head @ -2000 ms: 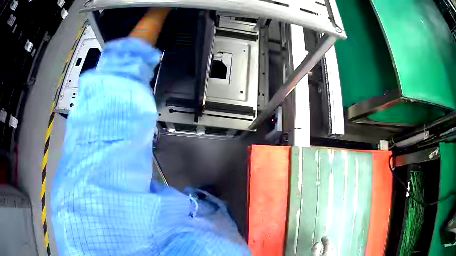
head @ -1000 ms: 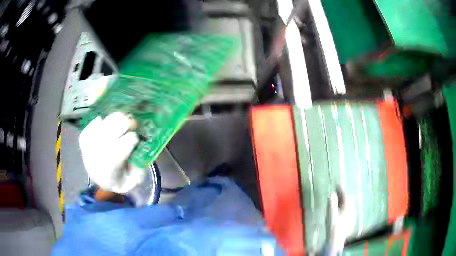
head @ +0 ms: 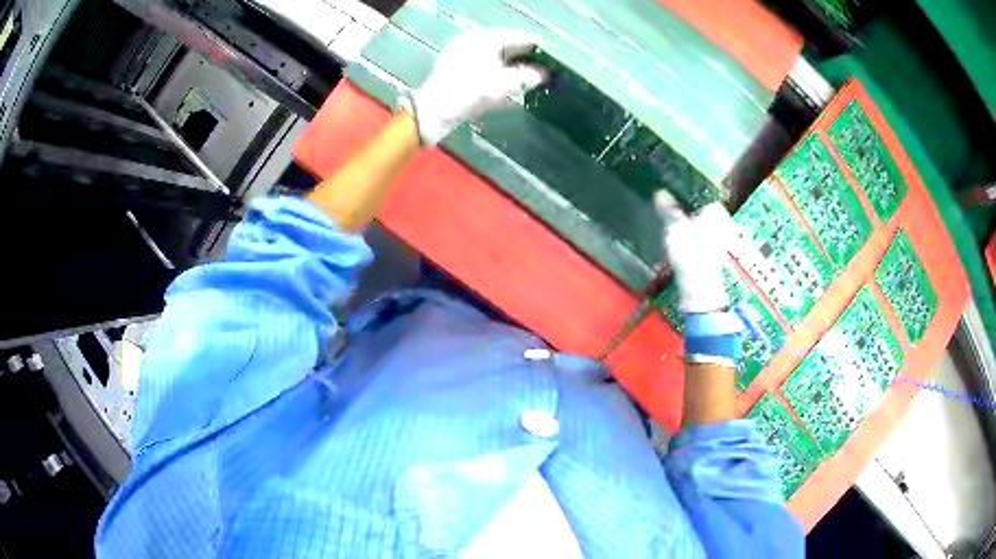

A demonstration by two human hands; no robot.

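A dark green circuit board panel [head: 601, 153] lies low over or on the grey-green block with whitish lines [head: 666, 66]. My left hand [head: 470, 85], in a white glove, grips its far left end with bent fingers. My right hand [head: 699, 253], also gloved and wearing a light-blue wrist strap, holds its right end, with a finger along the edge. The panel's face is dark and shows little detail. I cannot tell whether its underside touches the block.
The red sheet [head: 470, 251] shows along the block's near side. Several green circuit boards [head: 836, 377] lie in rows on a red sheet at the right. A rack with metal rails [head: 208, 109] stands at the left. A blue coiled cord [head: 945, 391] shows at the right edge.
The view has turned right towards the boards. My left hand has brought the green panel from the rack side over to the block. Both hands now hold it.
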